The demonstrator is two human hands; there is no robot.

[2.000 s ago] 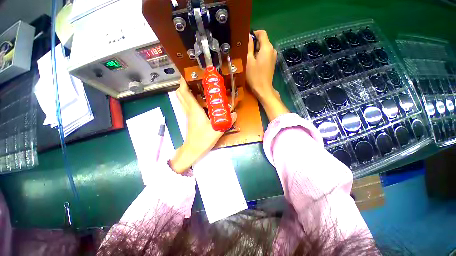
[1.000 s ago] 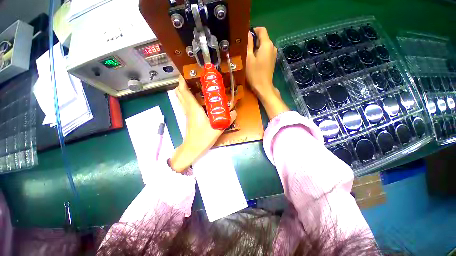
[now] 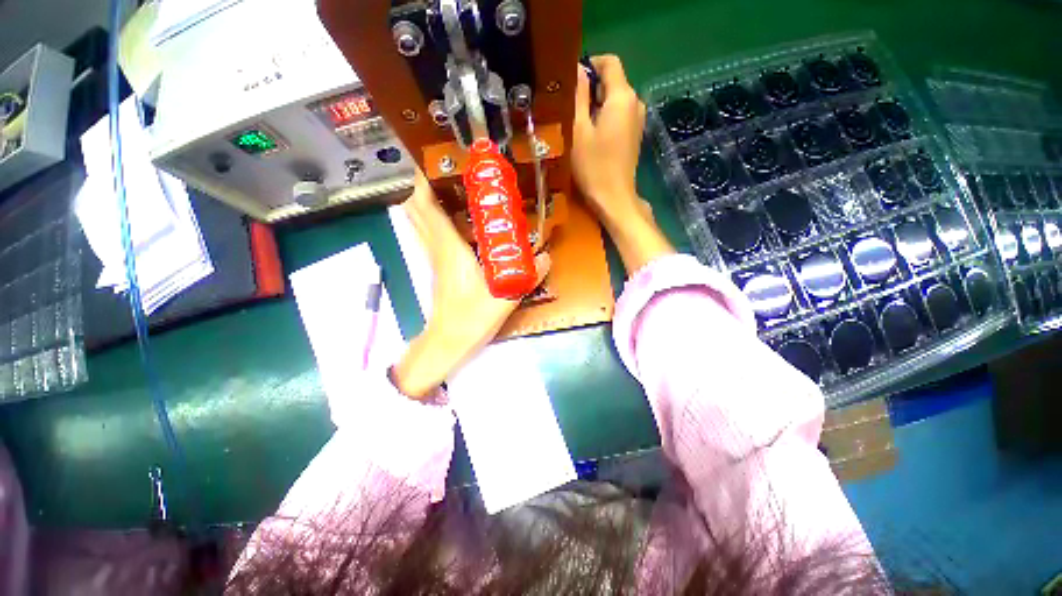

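Observation:
The orange-brown test fixture (image 3: 588, 274) stands on the green bench, with its red ribbed clamp handle (image 3: 501, 221) hanging down in front. My left hand (image 3: 457, 291) reaches in at the fixture's left, behind and beside the handle; its fingertips are hidden, and whether it holds a part cannot be seen. My right hand (image 3: 608, 146) is at the fixture's right edge, its fingers around a small black thing (image 3: 592, 84) beside the upright board. The rest of that thing is hidden.
A test meter (image 3: 280, 140) with green and red displays stands left of the fixture. A clear blister tray (image 3: 699, 215) with black discs lies right, a second tray (image 3: 984, 151) beyond. Paper with a pen (image 3: 372, 320), a slip (image 3: 512, 437) and a blue cord (image 3: 137, 303) are nearer or left.
Both hands keep their places at the fixture. The view has shifted very slightly, and the fixture and handle appear a little higher and further left. The red display digits differ.

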